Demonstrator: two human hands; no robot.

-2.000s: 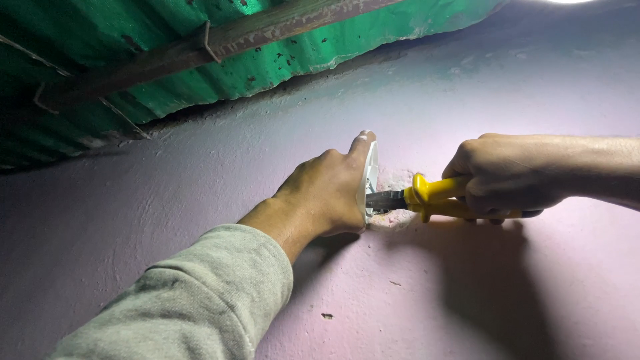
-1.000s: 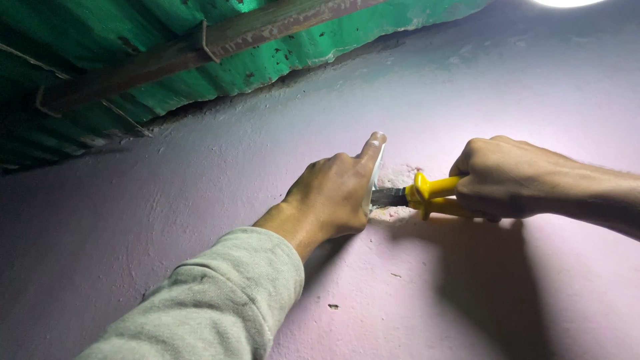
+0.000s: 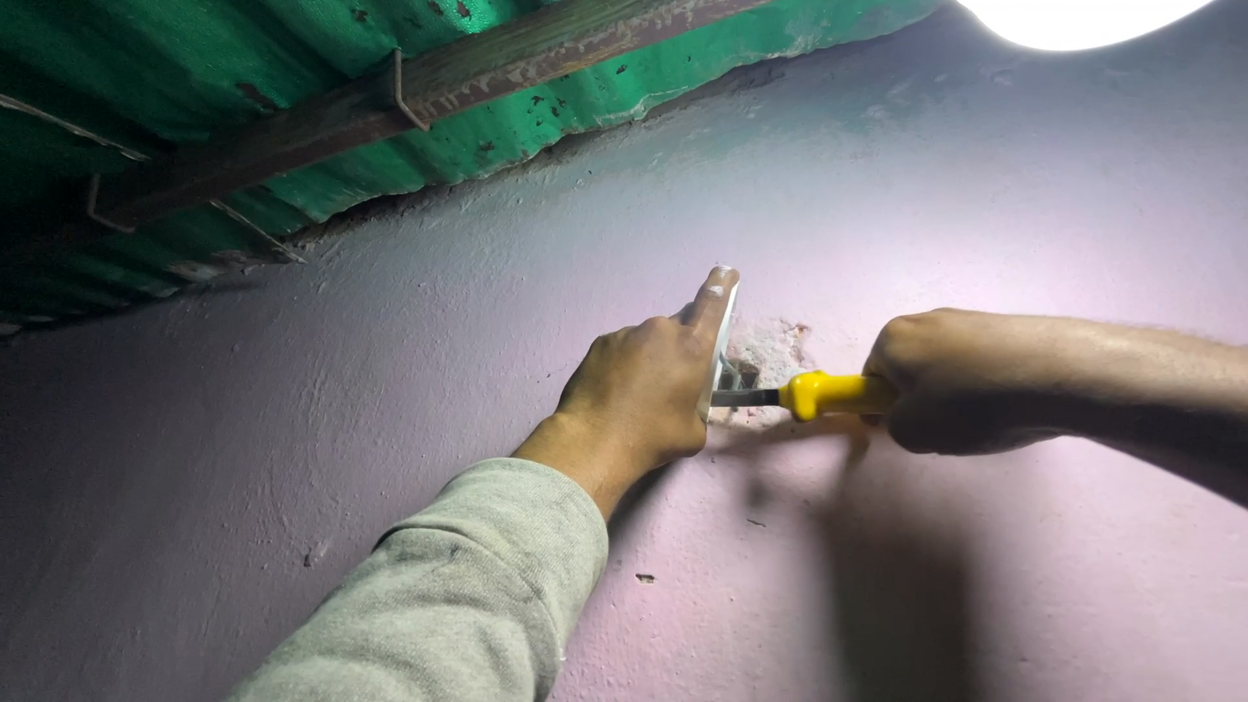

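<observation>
My left hand [image 3: 639, 390], below a grey sleeve, grips a thin white plate [image 3: 721, 341] that is seen edge-on, tilted out from the pink wall. From the right comes my right hand [image 3: 936, 380], closed around the yellow handles of a pair of pliers [image 3: 829, 394]. The dark jaws touch or sit close against the plate's lower part; what they grip there is hidden. Just behind, a rough hole [image 3: 749, 374] with crumbled plaster around it opens in the wall, and a thin wire [image 3: 729, 369] seems to run between it and the plate.
Above left, a green corrugated metal roof [image 3: 546, 117] rests over a brown pole [image 3: 487, 73] with bent wire hooks [image 3: 402, 93]. A bright lamp [image 3: 1082, 19] glows at the top right. The painted wall [image 3: 390, 370] fills most of the view, and shadows fall below my right hand.
The pliers have turned in my right hand, so their handles now show more edge-on. More of the wall hole shows beside the plate. My left hand keeps its grip on the plate.
</observation>
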